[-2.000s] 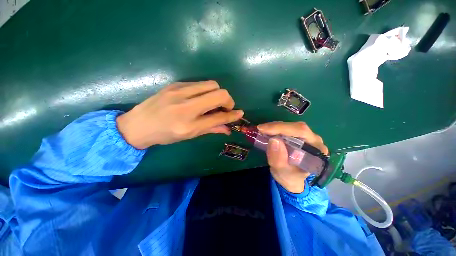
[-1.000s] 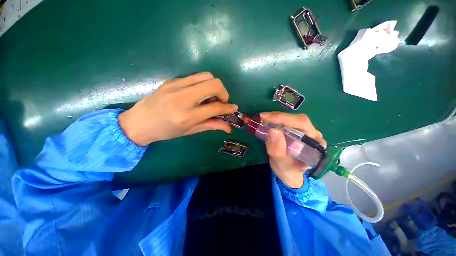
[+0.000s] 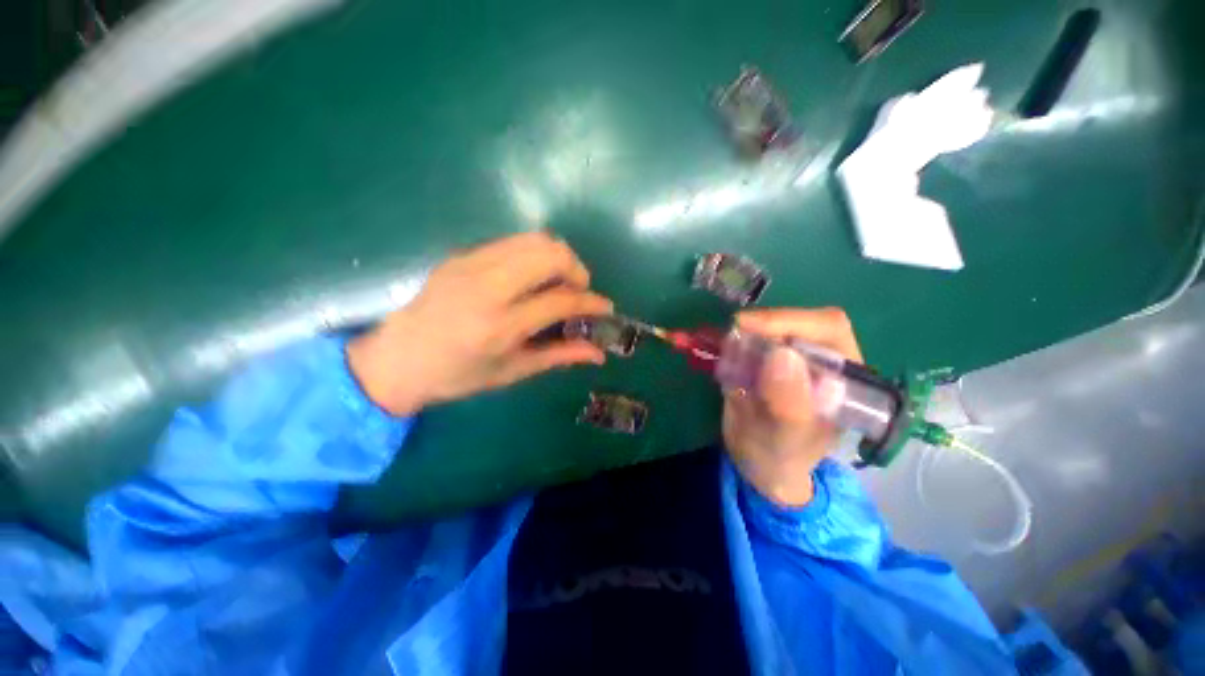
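Observation:
My left hand [image 3: 496, 324] holds a small dark housing with a metallic rim [image 3: 611, 333] between thumb and fingers, low over the table. My right hand [image 3: 789, 403] grips a clear syringe with pinkish contents [image 3: 846, 396] like a pen. Its red tip [image 3: 696, 346] points left, and the fine needle end is at or just off the housing's right end; blur hides whether they touch. A green cap [image 3: 912, 417] sits at the syringe's rear with a clear air hose [image 3: 1011, 482] curling from it.
On the green table [image 3: 330, 172] lie one housing near me [image 3: 615, 412], another above the syringe tip [image 3: 730, 276], and two farther off [image 3: 756, 112], [image 3: 881, 27]. A crumpled white wipe [image 3: 899, 178] and a black bar [image 3: 1061, 62] lie at the upper right.
The view has shifted, and the table items appear farther left. The syringe tip has drawn back rightward from the held housing, which now shows more openly at my left fingertips.

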